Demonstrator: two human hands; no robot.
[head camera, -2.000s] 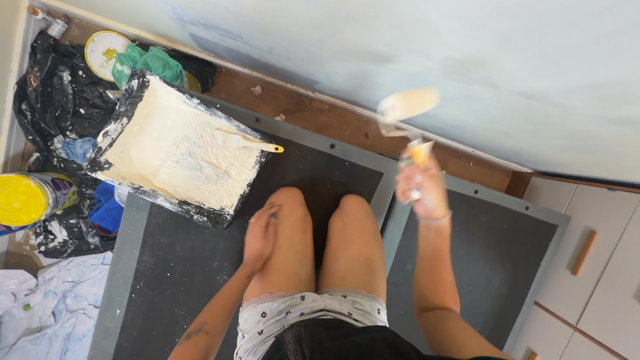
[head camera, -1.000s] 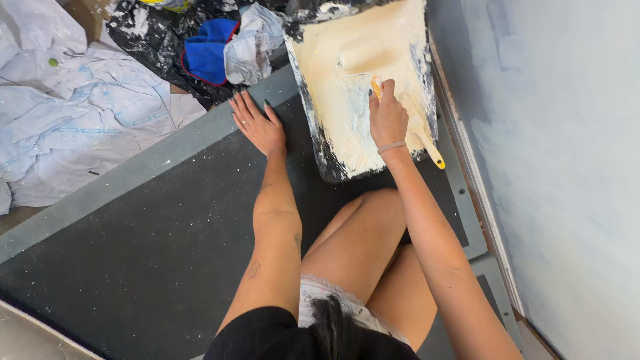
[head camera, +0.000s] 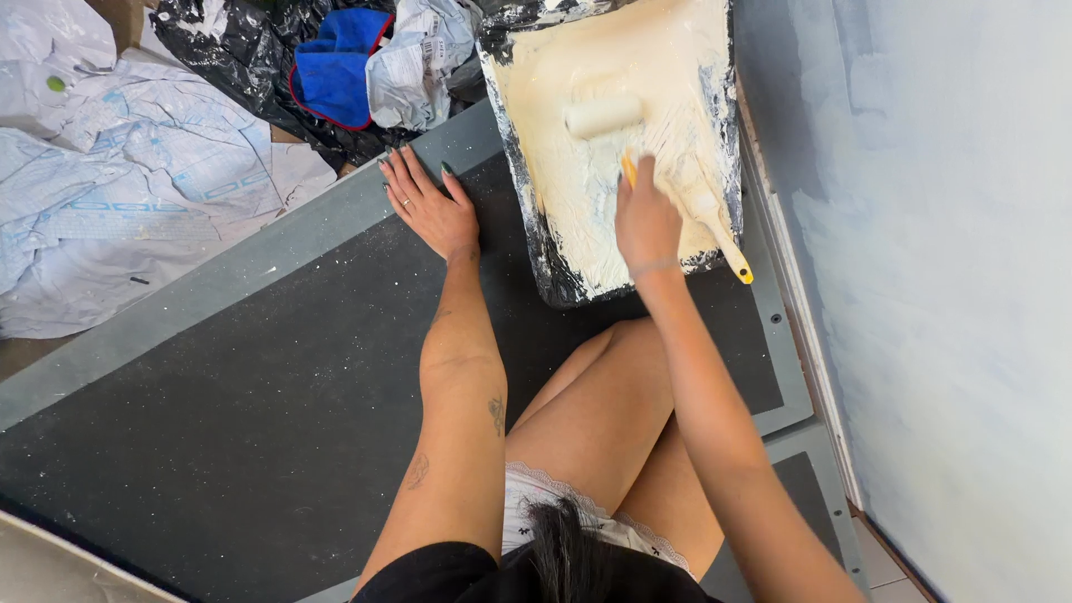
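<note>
My right hand (head camera: 648, 219) is closed around the yellow handle of a small paint roller (head camera: 603, 117). The roller's pale sleeve lies on the cream paint in a black paint tray (head camera: 559, 283). A paintbrush (head camera: 727, 241) rests in the tray to the right of that hand, its bristle end in the paint and its yellow-tipped handle over the tray's near edge. My left hand (head camera: 431, 205) lies flat, fingers spread, on the grey border of the dark panel (head camera: 335, 360), left of the tray, holding nothing.
A partly painted wall (head camera: 938, 209) rises on the right. At the upper left are a black plastic bag (head camera: 243, 67), a blue cloth (head camera: 335, 71) with red edging, a crumpled printed plastic bag (head camera: 419, 67) and crumpled white sheeting (head camera: 126, 176). My legs are just below the tray.
Two seconds ago my right hand held the roller raised near the wall; now the roller is in the tray. My left hand has moved from my leg to the panel's border. The view has turned strongly.
</note>
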